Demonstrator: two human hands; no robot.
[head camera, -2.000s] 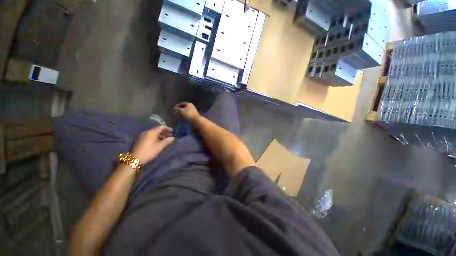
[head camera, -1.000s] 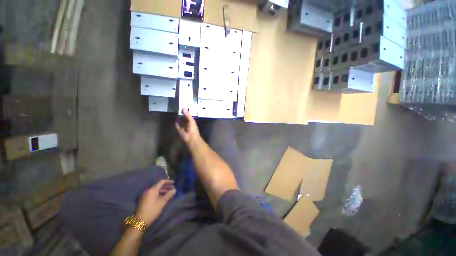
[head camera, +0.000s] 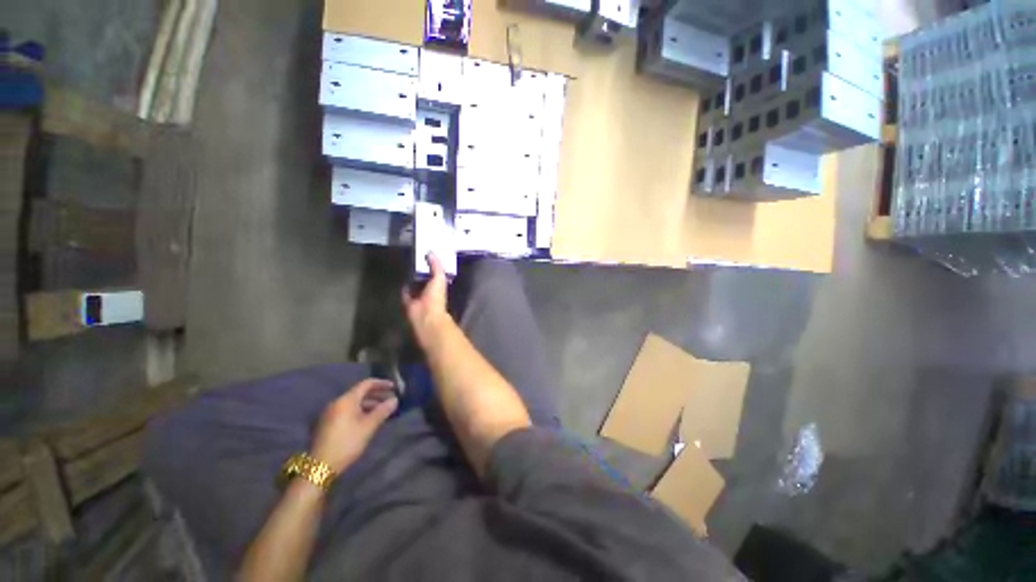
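Observation:
My right hand grips the near end of a narrow, white-looking folded panel at the near bench edge, thumb on top. The panel lies or is held between the left stack of overlapping panels and the wider plain-faced panels. A small box-like bracket with dark square openings sits just beyond it. My left hand, below a gold watch, is low over my lap with fingers curled. A thin pale item is beside its fingertips; whether it is held cannot be told.
Cardboard sheet covers the bench. Stacked channel brackets stand at its far right, a mobile phone at its far side. A wrapped pallet load is at right. Torn cardboard lies on the floor. Wooden pallets are at left.
My right hand has moved from over my lap to the bench edge and taken hold of the narrow panel, which has shifted slightly towards me. My left hand stays low over my lap.

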